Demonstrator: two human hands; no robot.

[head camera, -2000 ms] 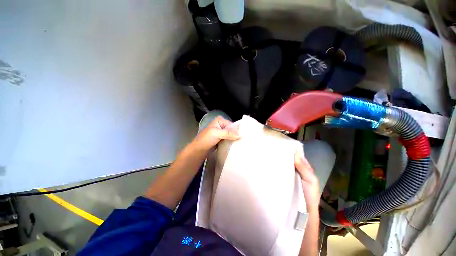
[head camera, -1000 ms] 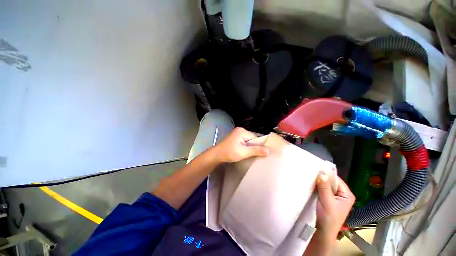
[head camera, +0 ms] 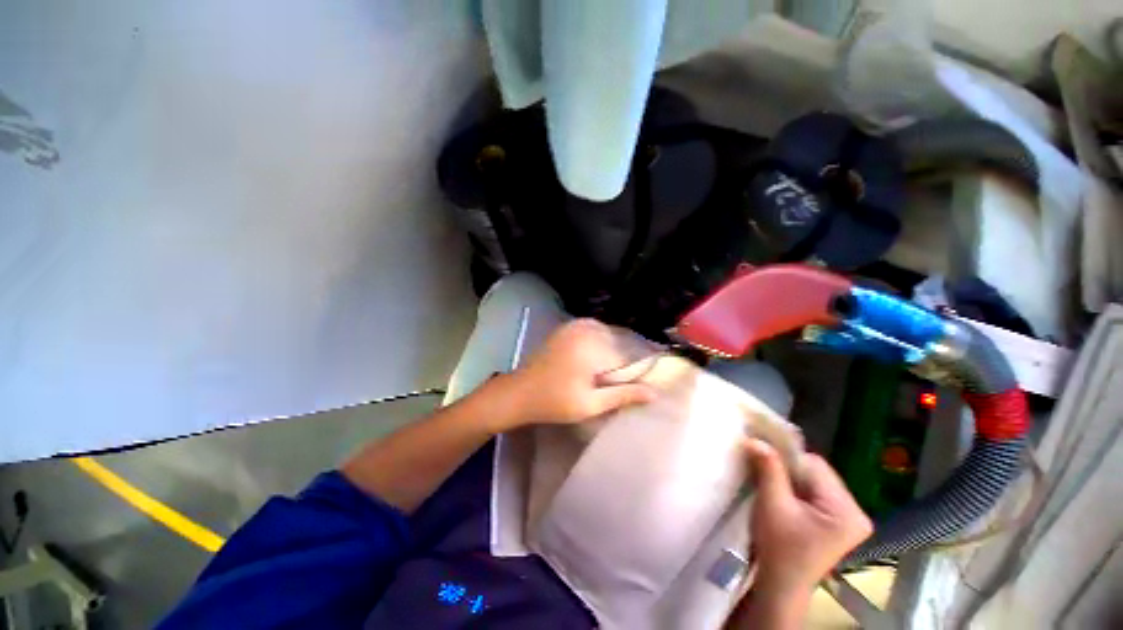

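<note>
A beige sewn cover lies over my lap, its far edge just in front of the red suction trimmer head. My left hand pinches the cover's far left edge between thumb and fingers. My right hand grips its right edge, thumb on top. A small grey tab shows on the cover near my right wrist. The fingers under the cover are hidden. Loose threads are too small to tell.
A blue wrapped neck and grey ribbed hose curve down at the right. Black bags lie behind the trimmer. A pale hanging piece is at the top. A white panel fills the left. A green box has a red light.
The view has shifted, and the pale hanging piece reaches lower in it. The cover's far edge is more bent between my hands. Both hands still hold it.
</note>
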